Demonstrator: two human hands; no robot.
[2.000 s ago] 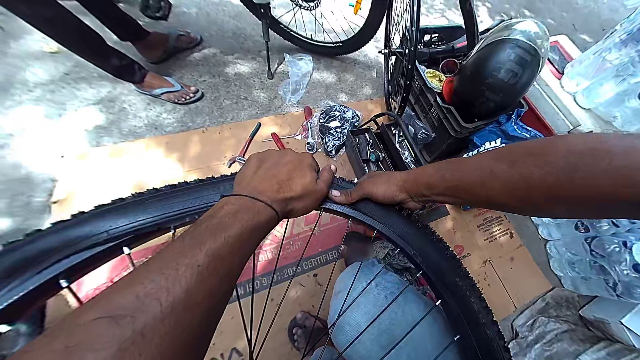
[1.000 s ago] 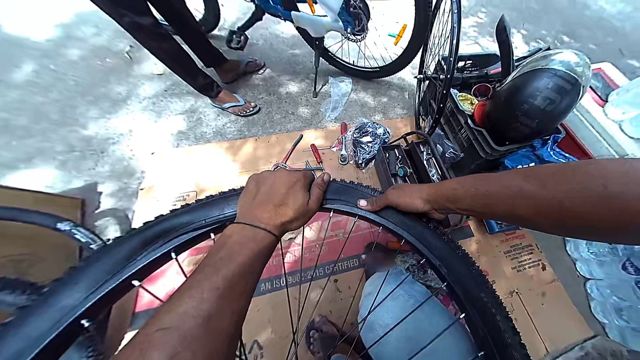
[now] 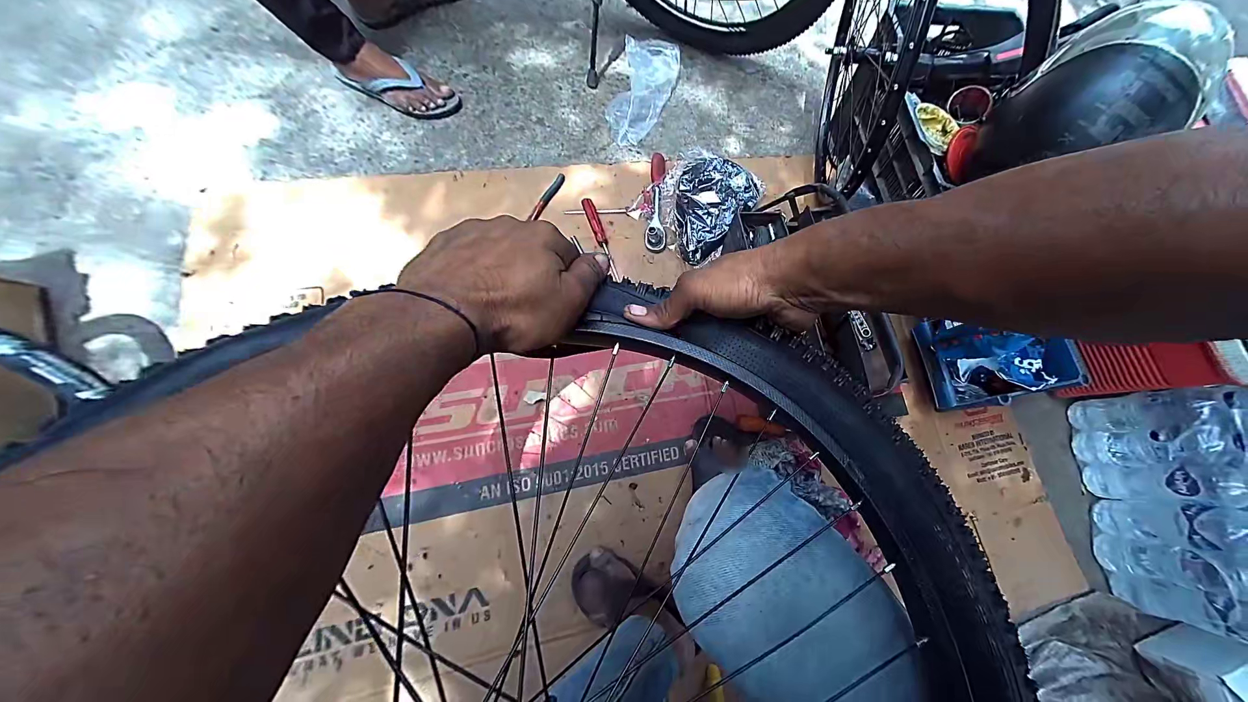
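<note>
A spoked bicycle wheel with a knobby black tyre [image 3: 848, 409] stands upright before me, its top at my hands. My left hand [image 3: 502, 278], a thin black band on its wrist, grips the tyre at the top of the rim. Just right of it, my right hand [image 3: 726, 292] holds the same tyre, thumb pressed on the sidewall near the rim; its other fingers are mostly hidden behind the tyre. Beyond the hands lie a red-handled screwdriver [image 3: 595, 222], a ratchet wrench [image 3: 655, 232] and a black item in clear plastic wrap [image 3: 712, 205].
Flattened cardboard [image 3: 390, 210] covers the ground. A toolbox, a crate with a helmet [image 3: 1092, 107], a blue tray [image 3: 999, 375] and packed water bottles [image 3: 1165, 487] are at the right. A person's sandalled foot [image 3: 400, 88] and another bicycle's wheel [image 3: 731, 24] are ahead.
Both hands stay on the top of the tyre, close together. The view has shifted; no other plain change shows.
</note>
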